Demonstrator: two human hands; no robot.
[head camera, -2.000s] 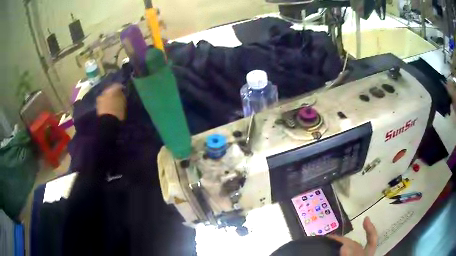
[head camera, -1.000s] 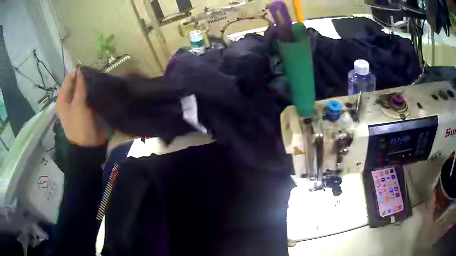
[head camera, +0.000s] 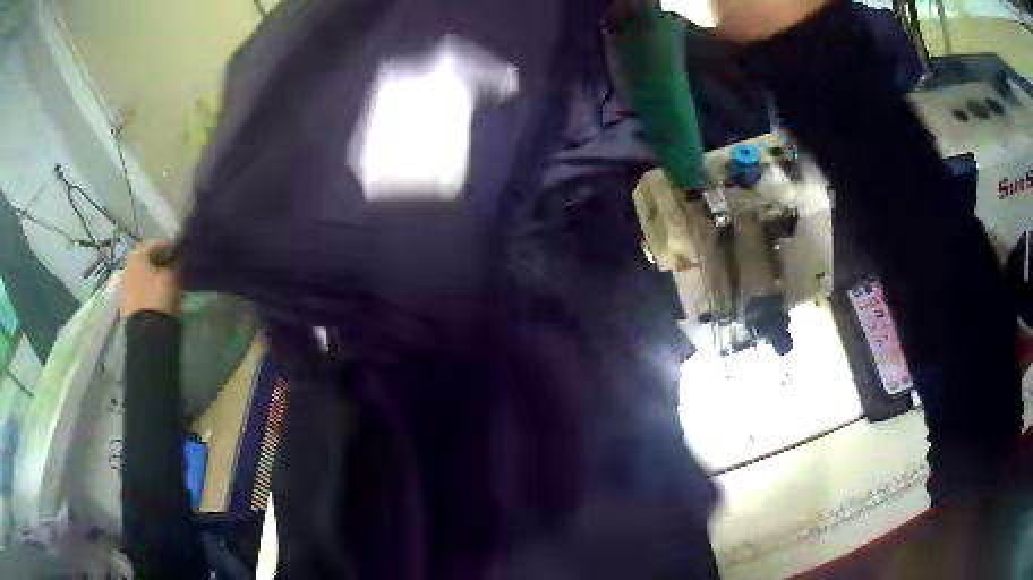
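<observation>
A dark navy garment piece (head camera: 340, 249) is spread and raised in front of me, blurred, with a white patch or label (head camera: 417, 130) on it. My left hand (head camera: 151, 281) grips its left edge. My right hand (head camera: 770, 16) is at the top edge, cut off by the frame; its fingers and anything in them are hidden. My right sleeve crosses in front of the white sewing machine (head camera: 974, 108). More dark cloth hangs down over the table's left part. The needle area (head camera: 736, 329) stands in bright lamp glare, right of the cloth.
A smartphone (head camera: 881, 340) lies partly behind my right sleeve. A green holder (head camera: 660, 96) and a blue knob (head camera: 744, 162) are at the machine's left end. A printed ruler scale (head camera: 816, 523) runs along the near table edge. Another white machine (head camera: 70, 397) stands at the far left.
The cloth has been raised and spread wider, its white patch now facing me. My right arm has swung up from the table's right side, across the machine. My left hand still holds the cloth.
</observation>
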